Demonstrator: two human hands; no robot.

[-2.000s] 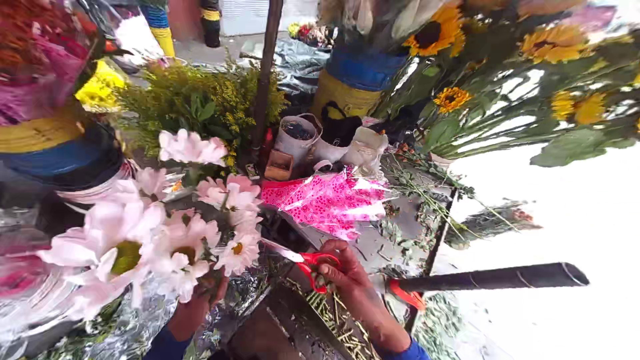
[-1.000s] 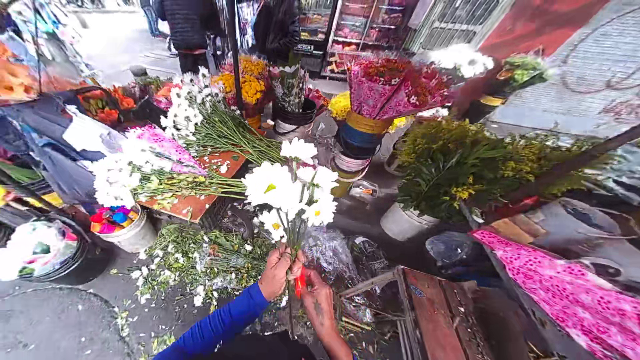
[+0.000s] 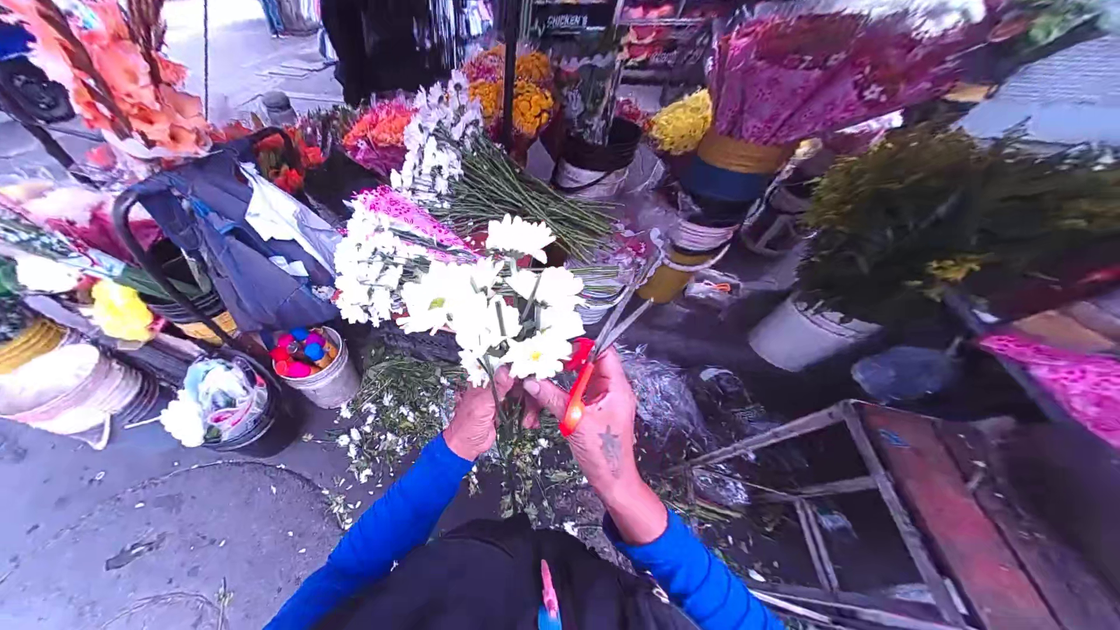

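Note:
In the head view, my left hand (image 3: 477,418) is closed around the stems of white daisy-like flowers (image 3: 499,302) just below the blooms. Close beside it, my right hand (image 3: 599,420) has red-orange-handled scissors (image 3: 584,381) in its grip, their blades parted and pointing up and away. The thumb and fingertips of that hand touch the stems near my left hand. Beyond the blooms, bunches of white flowers (image 3: 367,276) and long cut green stems (image 3: 525,197) lie on a surface that is mostly covered.
Cut leaves and small white flowers (image 3: 394,411) litter the ground below. A white bucket of colourful round items (image 3: 325,385) stands left, a white bucket under yellow-green foliage (image 3: 801,337) right. A wooden frame (image 3: 945,507) is at lower right. A person in dark clothes (image 3: 372,52) stands beyond.
The view has swung widely since two seconds ago. Since one second ago, the scissors have come up to the right of the blooms, with their blades apart and in plain sight.

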